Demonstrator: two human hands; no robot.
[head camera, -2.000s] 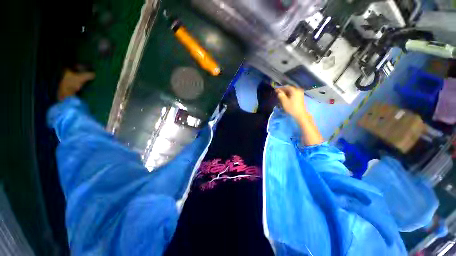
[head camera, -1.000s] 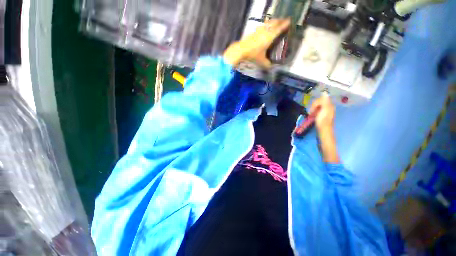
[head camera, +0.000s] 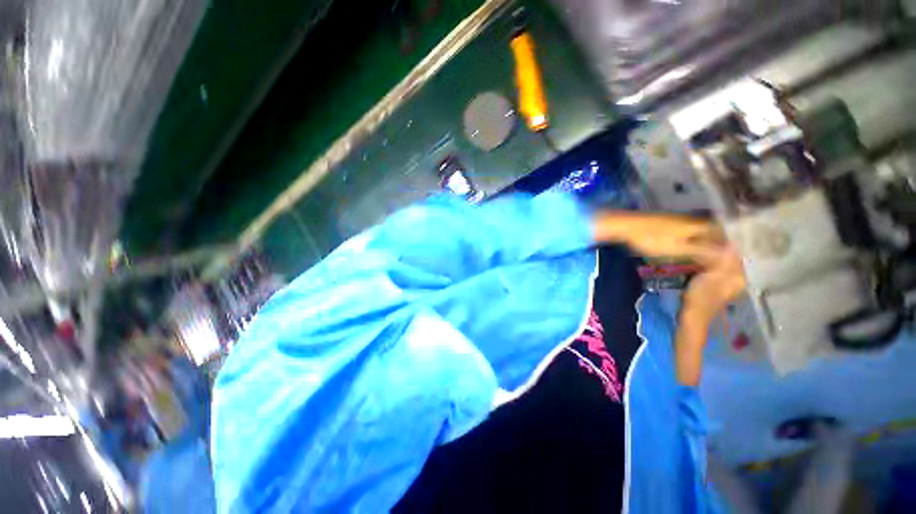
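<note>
Both hands are bare and blurred, close together at the front edge of the white machine (head camera: 793, 286). My right hand (head camera: 711, 291) holds a dark red unit (head camera: 665, 271), which shows at its thumb side. My left hand (head camera: 658, 236) reaches across from the left, its fingers overlapping the right fingertips. I cannot tell if it also grips something. Another dark unit with a shiny patch (head camera: 457, 179) lies on the green bench (head camera: 402, 166), beyond my left sleeve.
An orange-yellow screwdriver (head camera: 529, 82) and a round silvery dish (head camera: 489, 120) lie on the bench. The dark green belt (head camera: 241, 110) runs beyond the bench's pale edge rail. A black cable loop (head camera: 869, 326) hangs at the machine. Blurred clear trays (head camera: 90, 90) are at far left.
My left hand has come off the machine's upper left area to meet my right hand. My right hand still has the dark red unit. The view has turned, showing the screwdriver and dish fully.
</note>
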